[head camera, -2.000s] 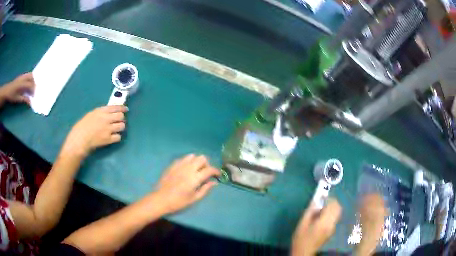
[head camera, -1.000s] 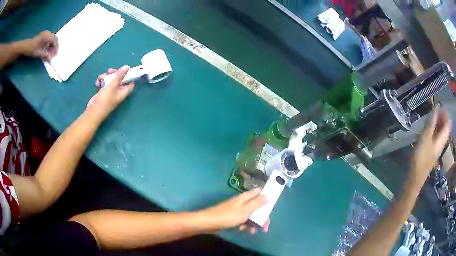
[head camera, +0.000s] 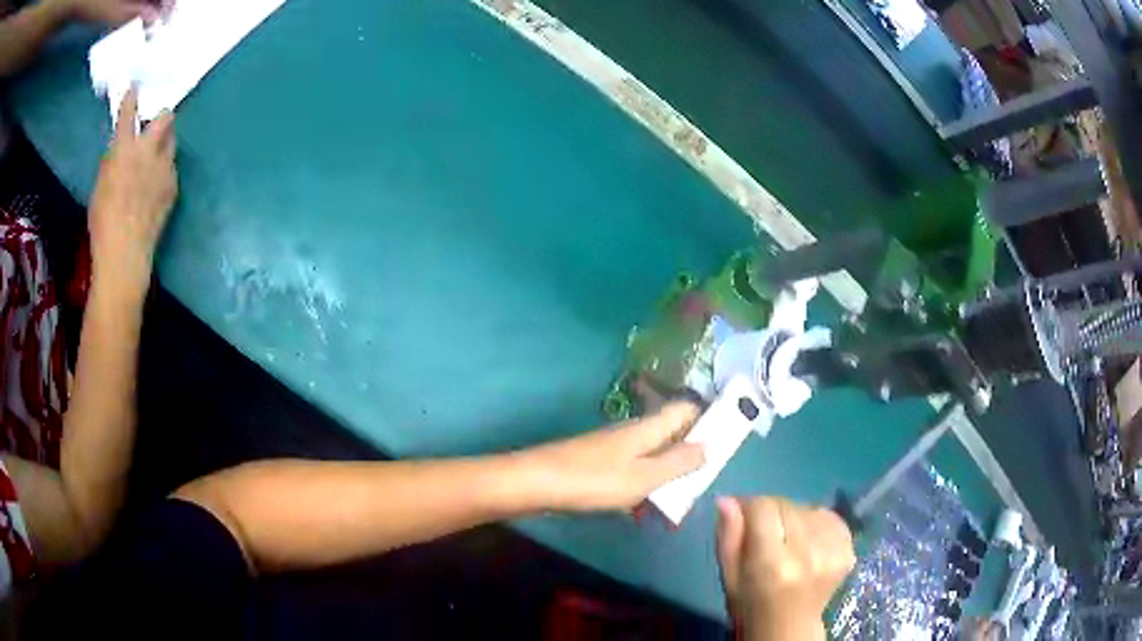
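A white appliance housing (head camera: 711, 461) sits with its round barrel in the fixture of the green hand press (head camera: 686, 328). The press's dark ram (head camera: 877, 366) reaches the barrel opening. My left hand (head camera: 607, 466) holds the housing by its flat handle, which points down toward me. My right hand (head camera: 787, 561) is closed in a fist around the grip end of the press lever (head camera: 904, 463), which is swung down toward me. The grip inside the fist is mostly hidden.
At upper left another worker's hands (head camera: 135, 169) handle white sheets (head camera: 207, 44). A clear plastic sheet (head camera: 895, 564) with small dark parts lies at lower right, beside other white housings (head camera: 1021, 570). The pale edge rail (head camera: 651, 119) and dark conveyor run behind the press.
My right hand has come down from the upper right and now grips the lever. The ram has moved to the barrel. The neighbour's white housing is no longer visible on the bench at left.
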